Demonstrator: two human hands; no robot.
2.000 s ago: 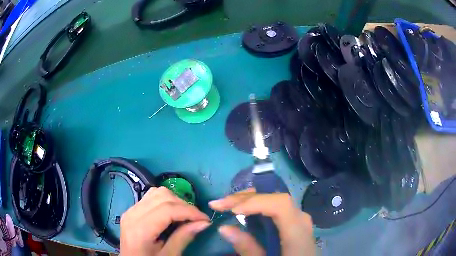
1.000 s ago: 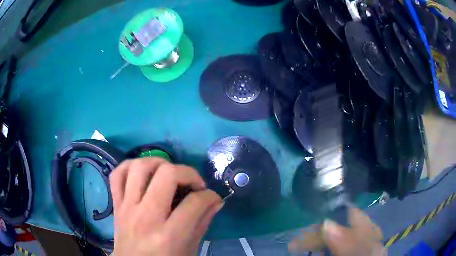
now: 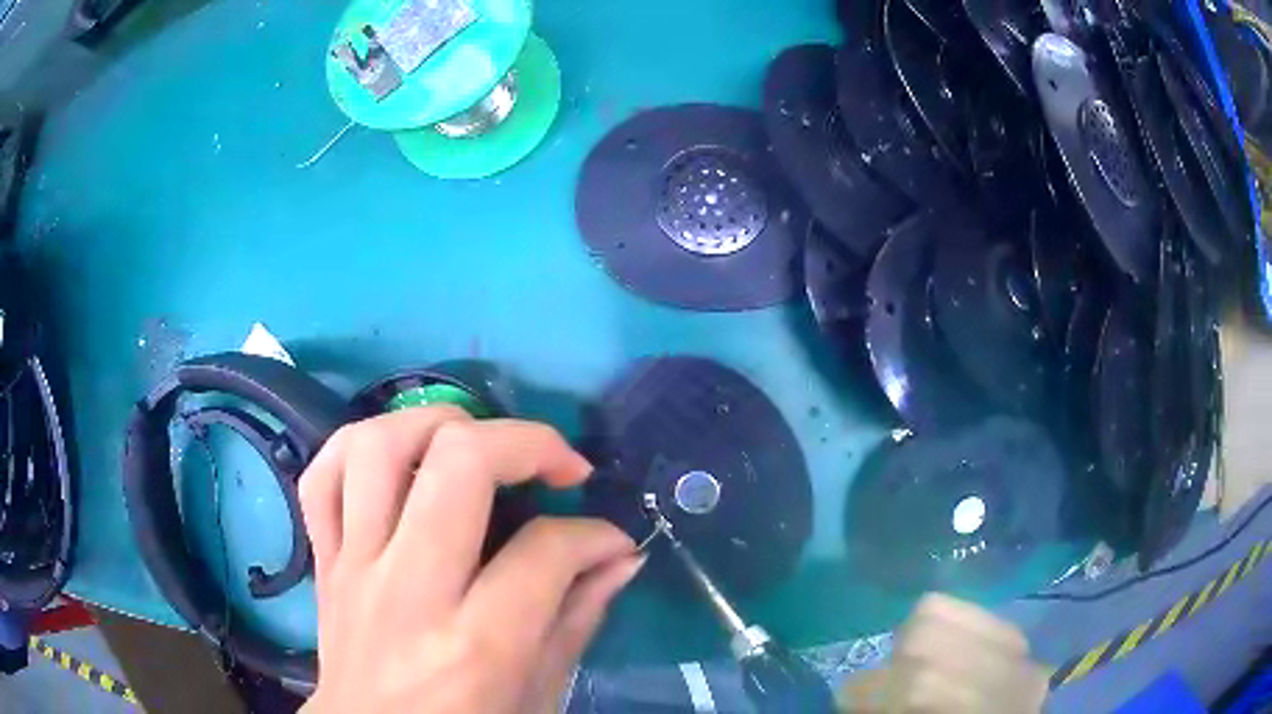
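My left hand is beside the black speaker disc, thumb and finger pinching a thin lead wire at the disc's small contacts, left of its silver centre. My right hand, blurred and cut by the bottom edge, holds the soldering iron; the tip touches or nearly touches the wire end. The headset's black headband lies left of my left hand. Its ear cup with green board is mostly hidden behind my fingers.
The green solder reel stands at upper left, wire end sticking out. Another disc with a perforated centre lies beyond. Many discs are piled at right; one with a white centre lies nearer. Black headset parts sit at far left.
The view has shifted closer. The iron went from upright between my hands, out to the right, and now its tip is at the disc. My left hand keeps the wire over the disc.
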